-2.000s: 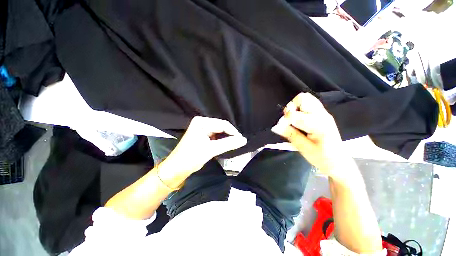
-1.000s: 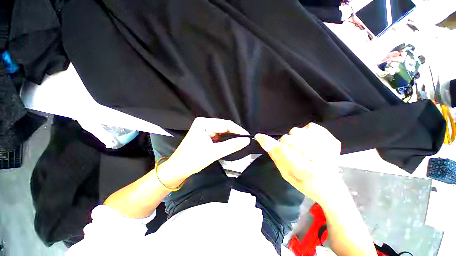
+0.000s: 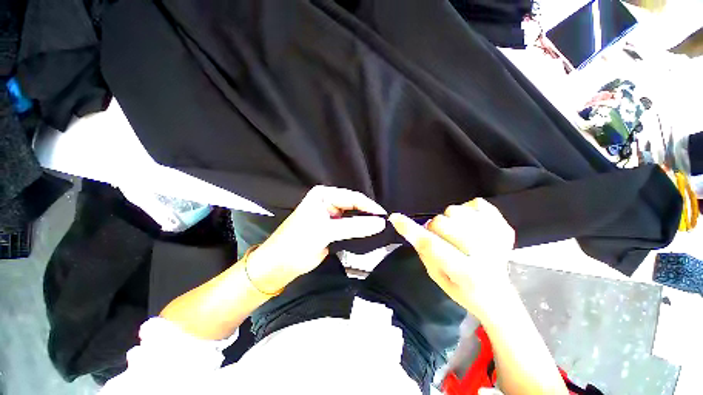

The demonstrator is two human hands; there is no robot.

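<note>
A large smooth black garment (image 3: 308, 92) is spread over the white table. Its folded hem (image 3: 570, 208) runs along the near edge towards the right. My left hand (image 3: 316, 231) pinches the hem between thumb and fingers near the middle of the view. My right hand (image 3: 455, 247) is at the same spot, its fingers curled and its fingertip touching or almost touching the left fingertips. No needle or thread can be made out; what the right fingers hold cannot be told.
Orange-yellow scissors handles (image 3: 686, 202) lie at the right, by a dark patterned box (image 3: 678, 271). A multicoloured clump (image 3: 617, 116) and a smartphone (image 3: 592, 32) are at upper right. Dark garments (image 3: 46, 69) lie at left. A red stool (image 3: 472, 370) stands below right.
My right hand was raised above the hem two seconds ago, then came down to my left fingertips and stays there. My left hand keeps its pinch. The view has shifted slightly.
</note>
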